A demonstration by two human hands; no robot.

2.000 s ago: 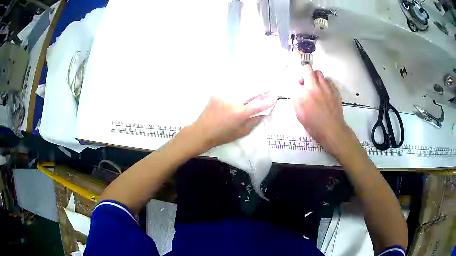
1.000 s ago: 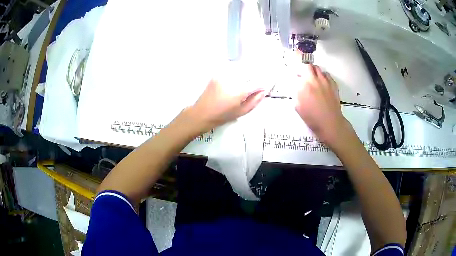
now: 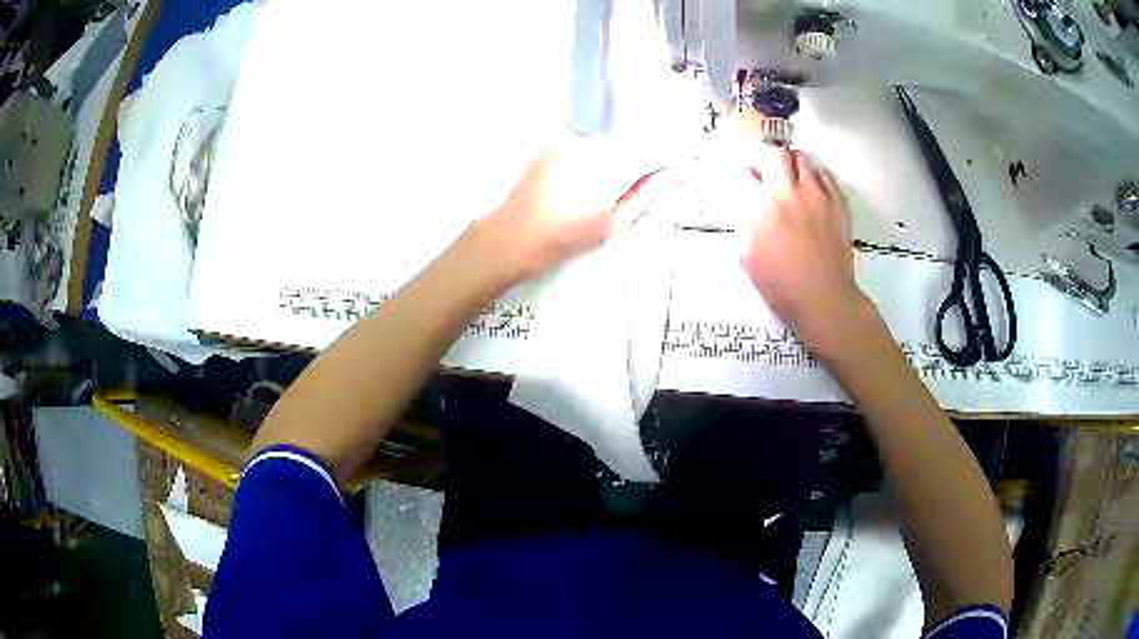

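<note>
A white fabric piece [image 3: 597, 362] runs from the needle area over the table's front edge and hangs down in a point. Its upper part is washed out by glare. My left hand [image 3: 562, 206] is on the fabric left of the needle, thumb and fingers closed on its edge. My right hand [image 3: 802, 231] lies just in front of the ribbed knob [image 3: 776, 129], fingers bent and pointing forward; its fingertips are partly lost in glare, and I cannot tell whether they hold fabric. The presser foot and needle [image 3: 712, 115] are blurred by the light.
Black shears [image 3: 959, 225] lie right of my right hand, with small silver snips [image 3: 1082, 282] beyond them. A ruler scale [image 3: 737, 343] runs along the table's front. A white fabric heap [image 3: 150, 237] lies at the left. The white machine body [image 3: 924, 38] is at the top right.
My left hand has moved slightly left and forward. The hanging fabric has swung and spread, and its tip sits a little higher. My right hand stays near the knob.
</note>
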